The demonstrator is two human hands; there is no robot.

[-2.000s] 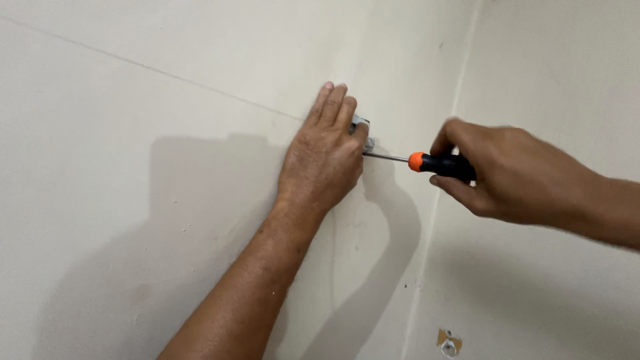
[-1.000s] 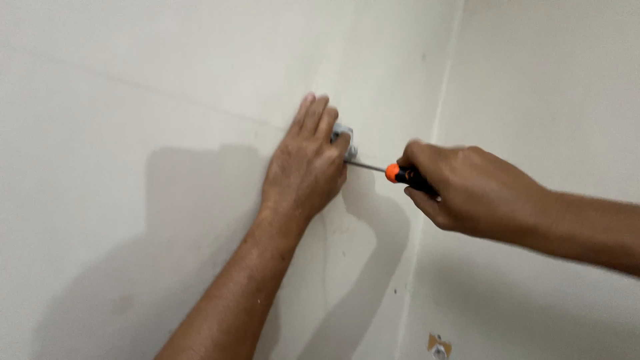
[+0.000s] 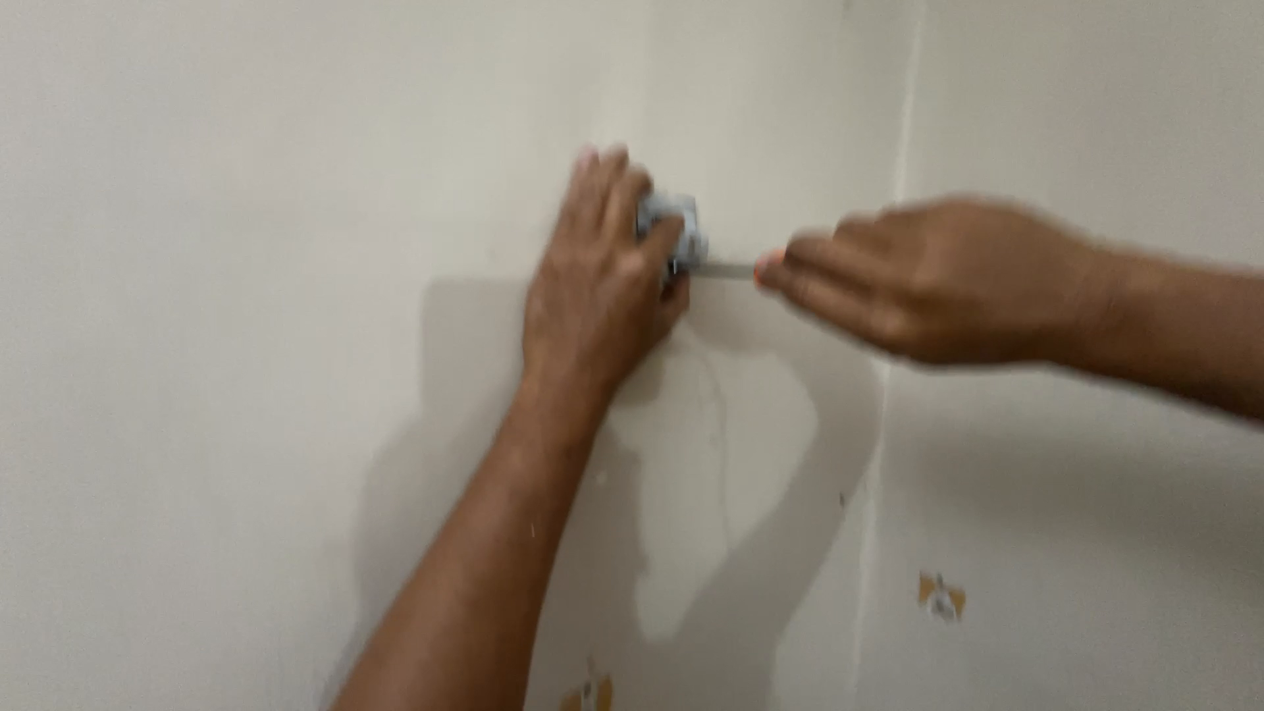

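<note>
A small grey-white bracket or fitting [image 3: 671, 225] lies against the pale wall, blurred and partly covered by fingers. My left hand [image 3: 602, 276] presses it to the wall, with thumb and index finger at its lower left edge and the other fingers pointing up. From the right, my right hand [image 3: 928, 281] is closed around the handle of a screwdriver; only a bit of the orange collar shows. The metal shaft of the screwdriver [image 3: 729, 270] runs left to the lower edge of the fitting, and its tip is hidden.
A wall corner [image 3: 894, 296] runs down just behind my right hand. Low on the right wall is a small brown patch with a fixing [image 3: 941, 598]. A similar brown patch [image 3: 590, 691] shows at the bottom edge. Shadows of arms fall on the left wall.
My right hand has changed its grip: the black handle, visible before, is now covered by the fingers. More of the fitting shows beside my left hand. The view has shifted.
</note>
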